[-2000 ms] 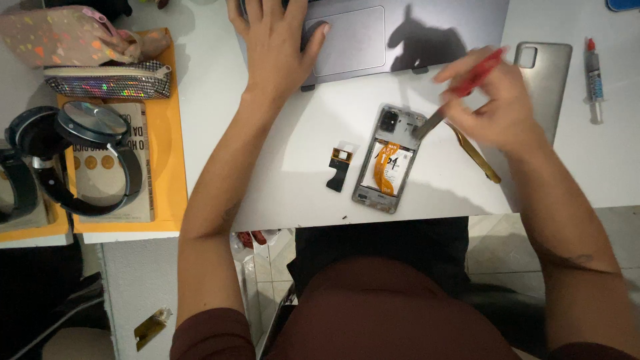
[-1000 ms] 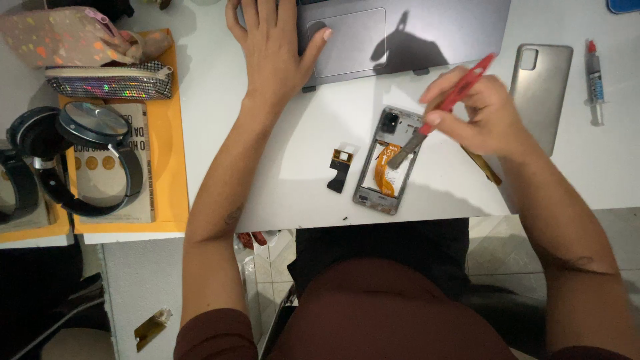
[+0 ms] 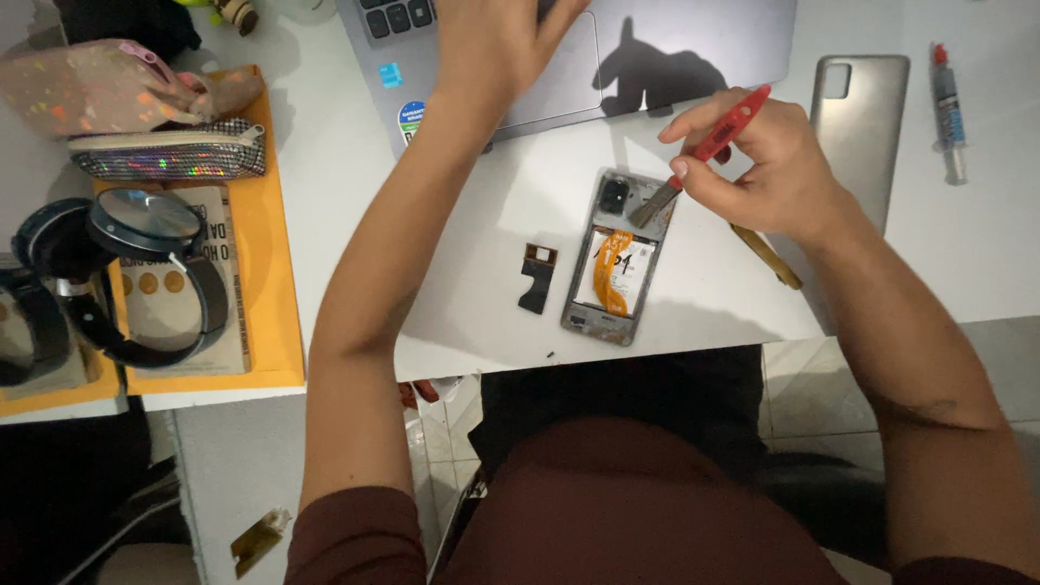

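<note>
My right hand [image 3: 747,162] grips a brush with a red handle [image 3: 723,130], its bristles at the upper back of an opened smartphone [image 3: 583,280], just below and right of the camera module [image 3: 613,196]. An orange flex cable [image 3: 604,272] lies over the phone's white battery [image 3: 637,272]. My left hand [image 3: 496,49] rests over the laptop [image 3: 691,41], fingertips cut off by the top edge, with nothing visible in it. A black piece with a copper-coloured end [image 3: 535,284] lies left of the phone. The grey phone back cover [image 3: 863,122] lies to the right, partly behind my right hand.
A syringe [image 3: 948,114] lies at the far right. A narrow brownish-gold strip [image 3: 768,258] is beside my right wrist. Headphones [image 3: 215,301] lie on a book [image 3: 236,276] and yellow envelope [image 3: 280,325] at left, below two pouches [image 3: 81,89] [image 3: 175,154].
The brush has moved from the battery area, where it was one second ago, up to the phone's upper part near the camera module. My left hand has shifted upward over the laptop.
</note>
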